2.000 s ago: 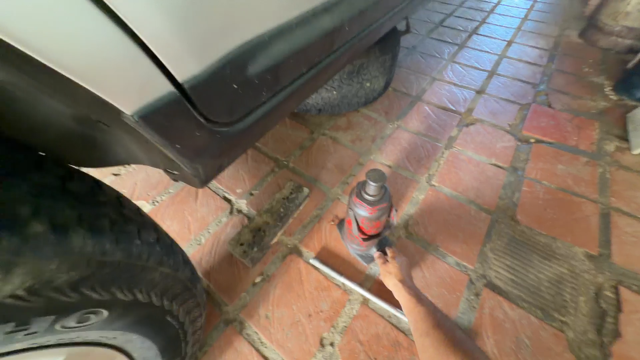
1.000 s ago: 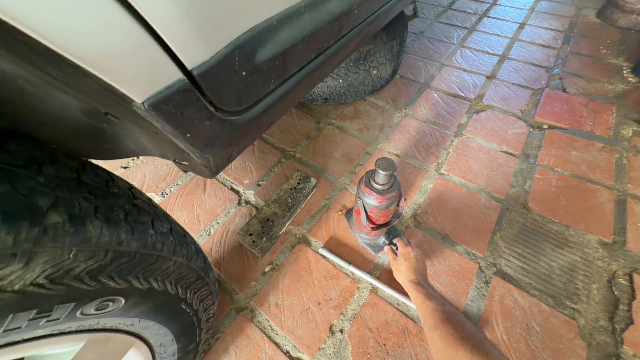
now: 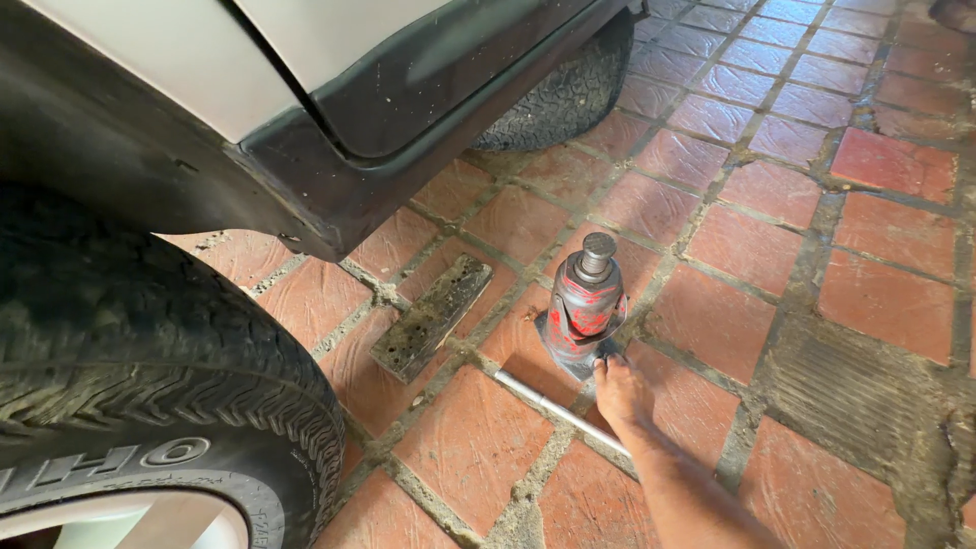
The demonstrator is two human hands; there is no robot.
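A worn red and grey bottle jack (image 3: 585,309) stands upright on the terracotta tile floor, its round screw head on top. My right hand (image 3: 624,389) has its fingers closed at a small dark part low on the jack's near right side. A thin metal rod (image 3: 564,414) lies on the tiles in front of the jack and passes behind my wrist. Left of the jack, a dirty, pitted block (image 3: 433,319) lies flat on the floor, apart from it. My left hand is not in view.
A vehicle's dark lower sill (image 3: 427,114) overhangs the floor at upper left. One large tire (image 3: 252,396) fills the lower left; another tire (image 3: 560,95) stands farther back. A rough, ridged mortar patch (image 3: 839,389) lies among the tiles at right.
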